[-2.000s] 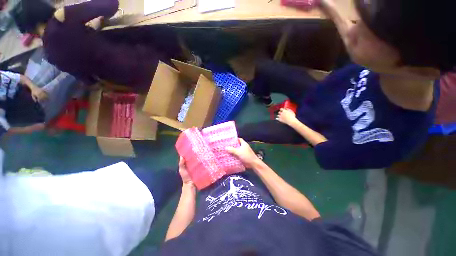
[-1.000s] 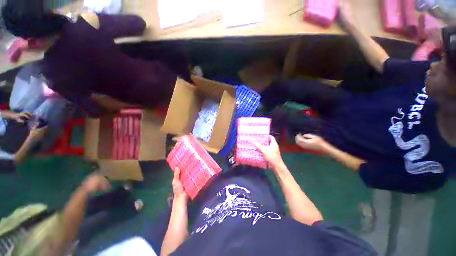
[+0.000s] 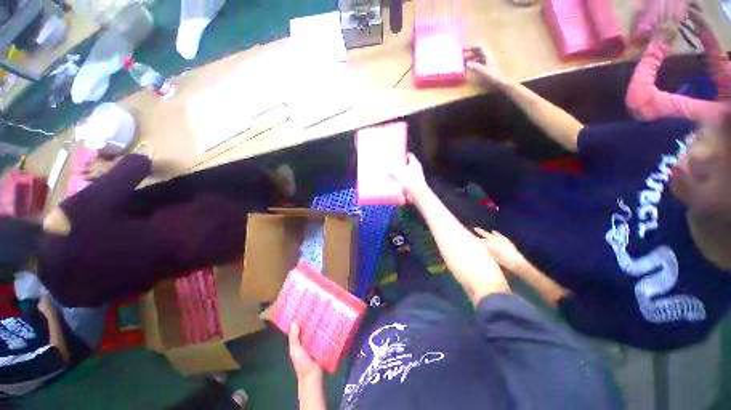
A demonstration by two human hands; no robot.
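Observation:
My left hand (image 3: 302, 352) grips a thick filled pink bubble pack (image 3: 321, 314), tilted low in front of my body, its lower edge against the palm. My right hand (image 3: 407, 180) holds another pink bubble pack (image 3: 381, 160) upright at the front edge of the bench, its face washed out by light. The two packs are apart. My left fingertips are partly hidden by the pack.
An open carton (image 3: 266, 255) with silvery-white contents stands by a blue crate (image 3: 373, 240). Another carton (image 3: 228, 352) holds pink packs. The bench (image 3: 377, 92) bears white sheets (image 3: 264, 104), a metal fixture (image 3: 361, 22) and pink packs (image 3: 438, 56). People sit on both sides.
My right hand has moved its pack forward and up to the bench edge, away from the left one. My left hand's pack sits lower in view. The view has shifted to show more bench.

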